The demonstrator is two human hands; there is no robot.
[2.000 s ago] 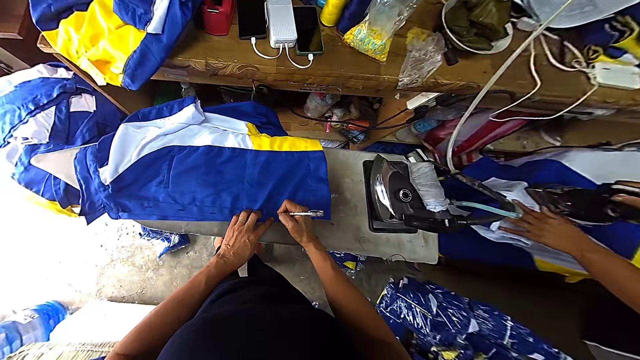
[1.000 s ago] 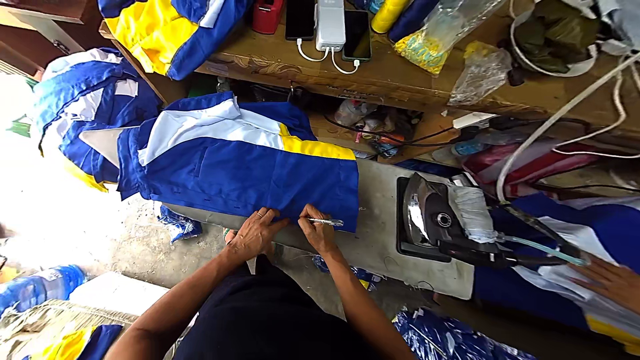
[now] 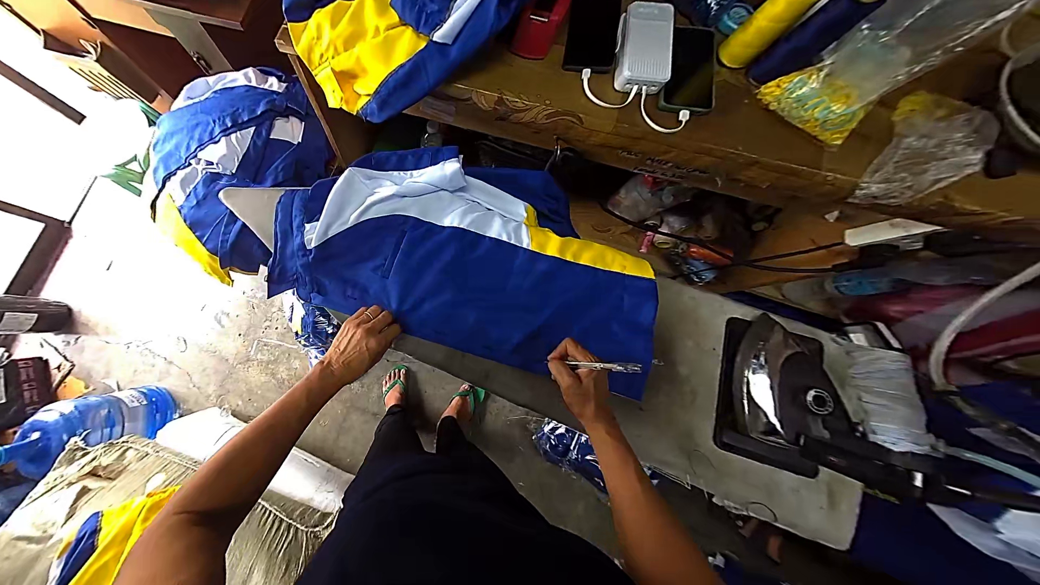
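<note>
A blue, white and yellow garment [image 3: 487,284] lies spread over a grey ironing board [image 3: 682,406], its collar end at the left by the board's pointed tip. My left hand [image 3: 362,341] rests on the garment's near edge, with a ring on one finger. Near the right end of the same edge, my right hand [image 3: 582,380] grips a slim clear pen [image 3: 613,367] that points right across the cloth. To the right, an electric iron [image 3: 784,386] sits on a dark rest at the board's right part.
A wooden table [image 3: 780,154] behind holds phones, a white power bank [image 3: 644,45], and plastic bags. Piled garments [image 3: 236,154] stand at the left. A large blue water bottle [image 3: 97,422] lies lower left. Cables and a hose run at the right.
My hands are farther apart along the garment's near edge, the left one toward the collar end. The co-worker's hand seen at the right earlier is out of view. The view has shifted.
</note>
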